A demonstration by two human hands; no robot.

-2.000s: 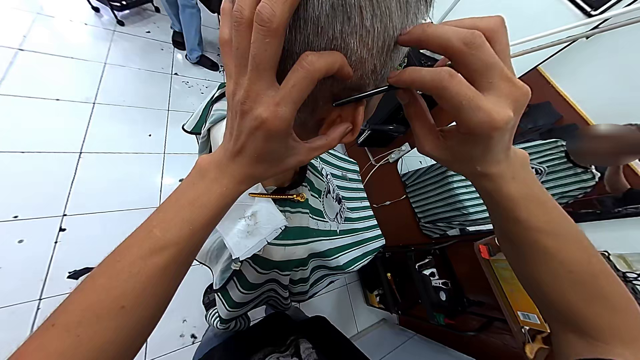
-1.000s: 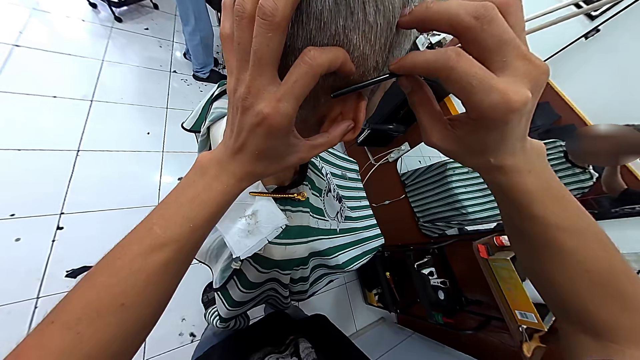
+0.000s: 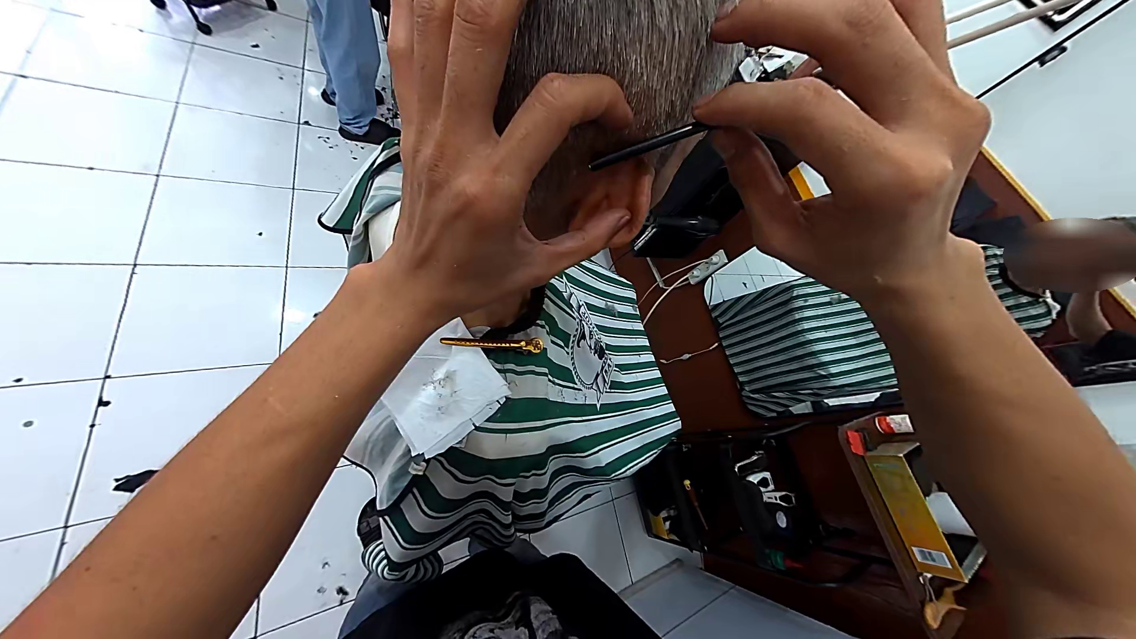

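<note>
A seated person with short grey hair wears a green, white and black striped barber's cape. My left hand lies against the side of the head, its thumb on the ear and its index finger curled just above. Between the fingertips of my right hand is a thin black bar, perhaps a razor or comb edge, lying along the hairline above the ear. A gold hair clip holds by the neck of the cape, beside a white paper tissue with hair clippings on it.
A brown counter on the right bears a white power strip, cables and a yellow box. Black tool cases stand lower down. A mirror shows a striped cape. Another person's legs are at the upper left, on the tiled floor.
My right hand has shifted slightly up and to the right with the black bar. My left hand has stayed at the ear. The other person's legs at the upper left have moved a little.
</note>
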